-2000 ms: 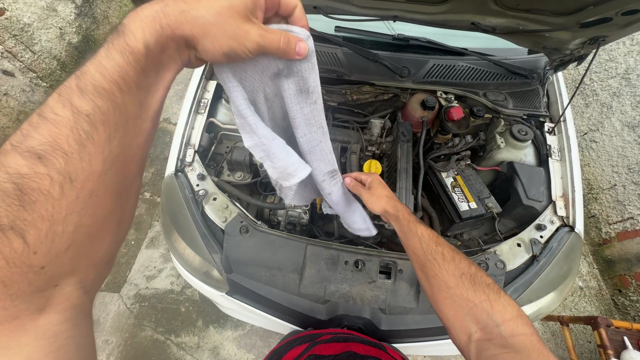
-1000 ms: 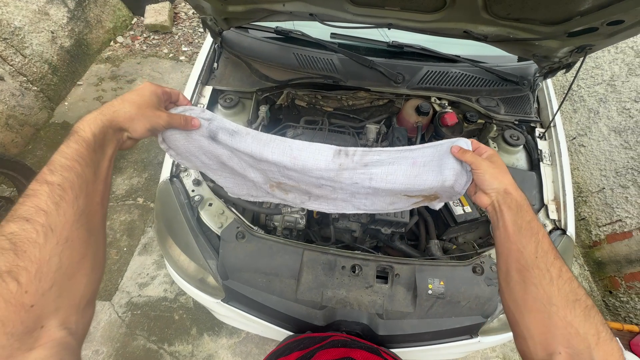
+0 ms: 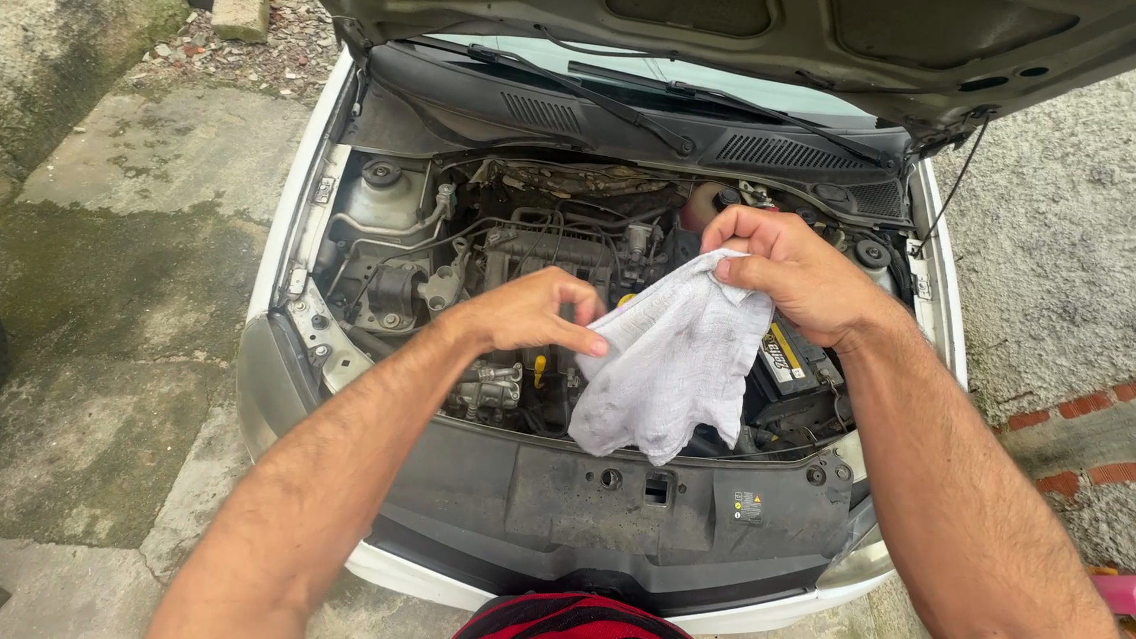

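Note:
A white cloth point(image 3: 670, 364) with faint stains hangs, folded over, above the engine bay. My right hand point(image 3: 790, 266) pinches its top corner between thumb and fingers. At the cloth's left edge is my left hand point(image 3: 541, 315), thumb and forefinger at the fabric; whether they grip it cannot be told. Beneath lies the car engine point(image 3: 550, 248), its yellow oil filler cap point(image 3: 626, 300) partly hidden behind the cloth. A yellow dipstick handle point(image 3: 540, 371) shows below my left hand. The car battery point(image 3: 788, 359) sits under my right wrist, partly covered.
The raised hood point(image 3: 852, 44) spans the top, with a thin prop rod point(image 3: 954, 186) at the right. The black front panel point(image 3: 568, 497) crosses the near side. A rough wall point(image 3: 1047, 266) stands right of the car; concrete paving point(image 3: 142, 293) lies left.
The cloth, stretched wide between both hands one second ago, now hangs folded from my right hand. My left hand has moved inward to the right, and the two hands are closer together.

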